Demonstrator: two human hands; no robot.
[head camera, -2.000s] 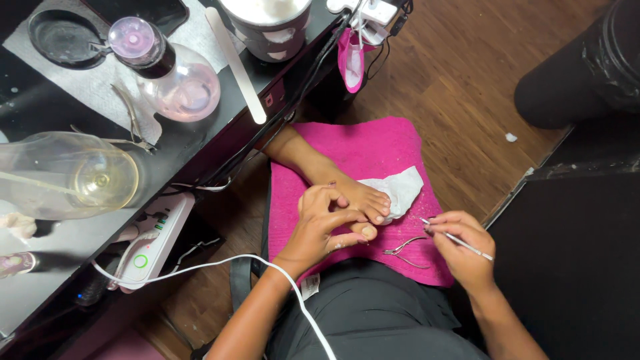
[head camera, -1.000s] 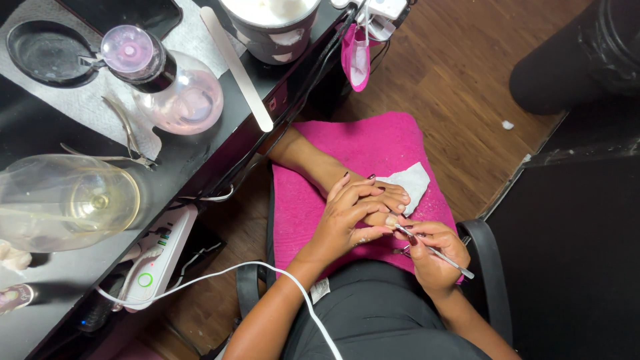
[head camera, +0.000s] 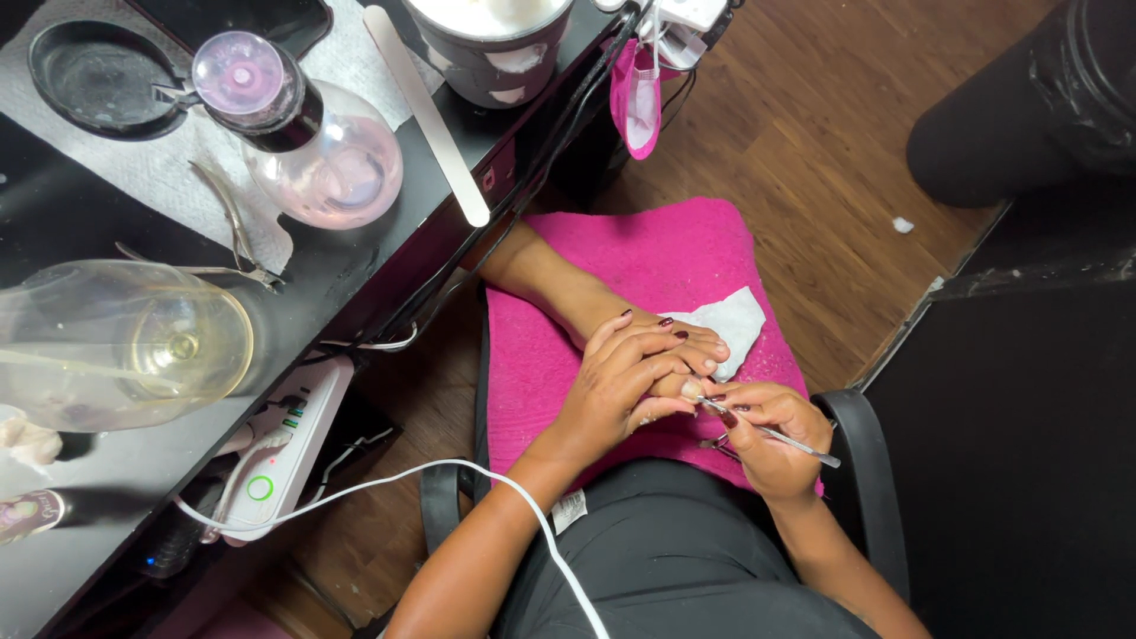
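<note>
Another person's bare foot (head camera: 568, 288) rests on a pink towel (head camera: 692, 240) over my lap. My left hand (head camera: 626, 373) lies over the front of the foot and grips it by the big toe. In my right hand (head camera: 772, 426) is a thin metal cuticle tool (head camera: 803, 444), its tip touching the big toe's nail (head camera: 691, 389). A white tissue (head camera: 741, 324) lies beside and partly under the small toes. Metal nippers (head camera: 719, 444) rest on the towel, partly hidden by my right hand.
The black table at left holds a pump bottle (head camera: 328, 169), a nail file (head camera: 426, 115), nippers (head camera: 232, 222), a clear glass vessel (head camera: 186, 346) and a bucket (head camera: 497, 62). A white cable (head camera: 444, 463) crosses over my left forearm. A black bin (head camera: 994, 124) stands at upper right.
My right hand has moved left from beside the foot, bringing the metal tool to the big toe's nail. My left hand's fingers now spread over the toes.
</note>
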